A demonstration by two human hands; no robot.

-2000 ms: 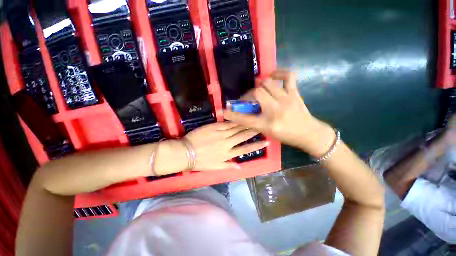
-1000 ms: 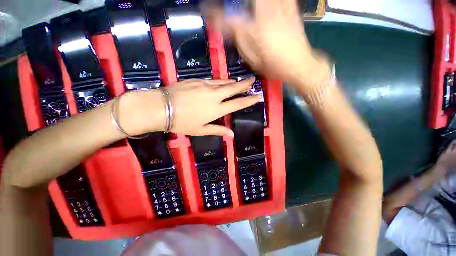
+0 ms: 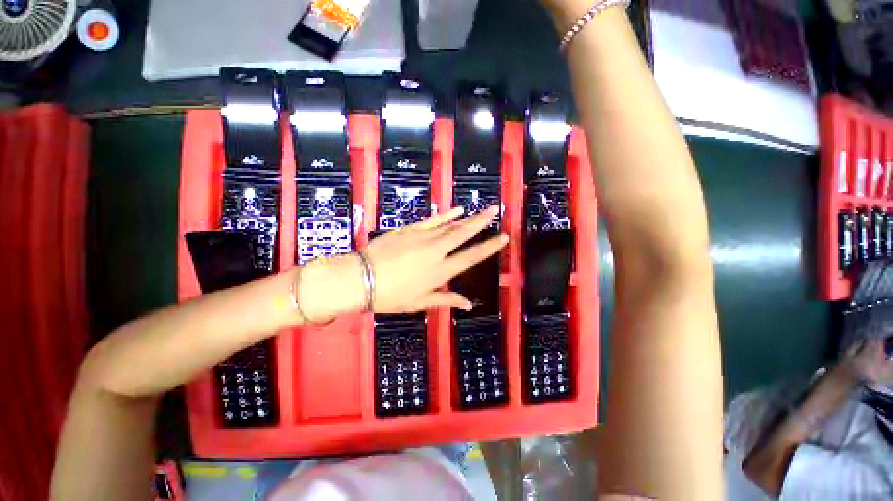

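A red compartment tray (image 3: 392, 435) lies in front of me, holding open black flip phones in two rows. One lower-row slot left of centre is without a phone. My left hand (image 3: 421, 259) lies flat over the phones right of centre, fingers spread toward a keypad (image 3: 479, 207). Whether it presses on them I cannot tell. My right arm reaches up past the tray's right side. The right hand is cut off by the top edge, so what it holds is hidden. A flip phone (image 3: 546, 362) sits in the lower right slot.
Stacked red trays (image 3: 44, 294) stand at the left. A grey plate (image 3: 225, 39) with a small black labelled block (image 3: 329, 24) lies beyond the tray. A small fan (image 3: 29, 24) is at the top left. Another person's arm (image 3: 803, 416) and a red tray (image 3: 832, 196) are at the right.
The view has shifted, showing the whole tray and the bench beyond. My right hand, earlier over the tray with a blue item, has moved up out of the picture. My left hand remains over the phones.
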